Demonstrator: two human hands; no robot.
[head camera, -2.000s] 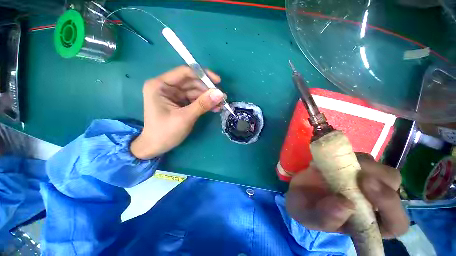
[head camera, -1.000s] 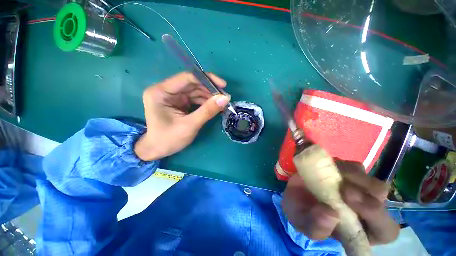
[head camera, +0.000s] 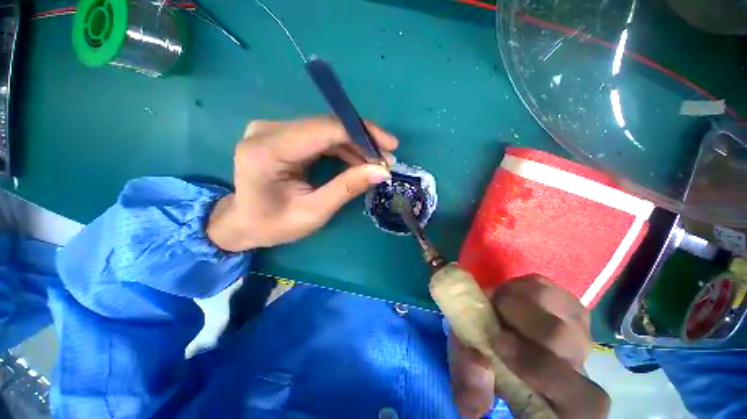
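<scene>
A round black housing (head camera: 399, 204) sits on the green mat inside a ragged whitish-grey ring (head camera: 431, 182). My left hand (head camera: 307, 184) holds slim tweezers (head camera: 340, 98) upright at a slant, their lower end at the housing's upper left edge; the tips are hidden by my fingers and the dark interior. My right hand (head camera: 532, 344) is closed around the cream handle of the soldering iron (head camera: 463, 307). The iron's thin metal tip reaches into the housing from the lower right. Whether tip and tweezers touch a part inside is too small to tell.
A red pad with white stripe (head camera: 549, 221) lies right of the housing. A clear funnel hood (head camera: 590, 90) hangs upper right. A metal tray (head camera: 635, 323) with a red-labelled round container (head camera: 711, 307) is at right. A solder spool with green flange (head camera: 102, 31) and a dark pointed tool (head camera: 217, 26) are upper left.
The iron has moved left and down from over the red pad, its tip now in the housing. My left hand has shifted slightly right, and the tweezers stand steeper. The background has shifted slightly with the camera.
</scene>
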